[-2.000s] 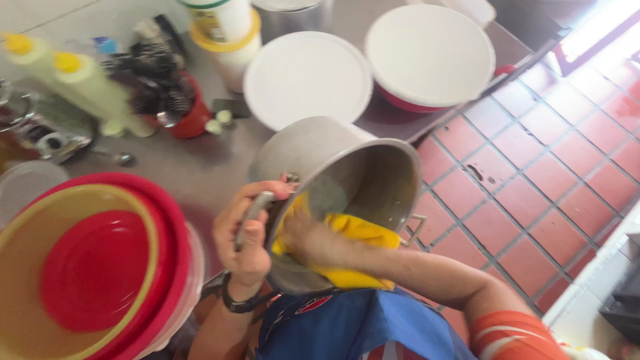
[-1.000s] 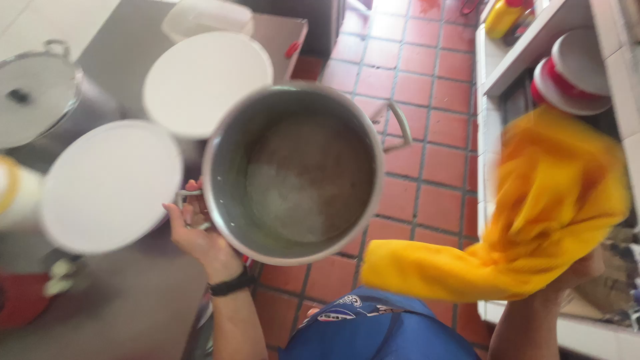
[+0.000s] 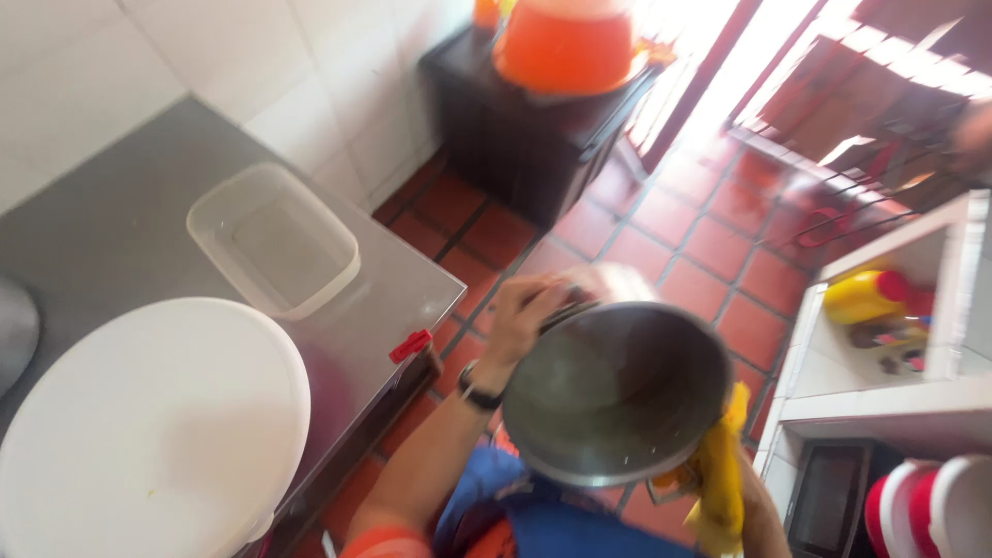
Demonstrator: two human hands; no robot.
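A large metal pot (image 3: pixel 620 387), its open mouth toward me, is held in front of my blue apron, above the tiled floor. My left hand (image 3: pixel 523 318), with a dark band at the wrist, grips the pot's handle on the upper left side. At the pot's lower right hangs a yellow cloth (image 3: pixel 721 473). My right hand (image 3: pixel 686 477) is mostly hidden behind the cloth and the pot rim, and the cloth is bunched at it. Part of the other pot handle shows below the rim. The view is blurred.
On the left, a metal table (image 3: pixel 372 287) holds a clear plastic container (image 3: pixel 275 240) and a large white lid (image 3: pixel 155 434). An orange tub (image 3: pixel 564 46) stands on a dark cabinet (image 3: pixel 504 116). Tiled shelves (image 3: pixel 868 399) with a yellow bottle (image 3: pixel 864 297) are at right.
The yellow cloth, held out to the right of the pot a second ago, is now against the pot's lower right side. The view has swung toward the doorway.
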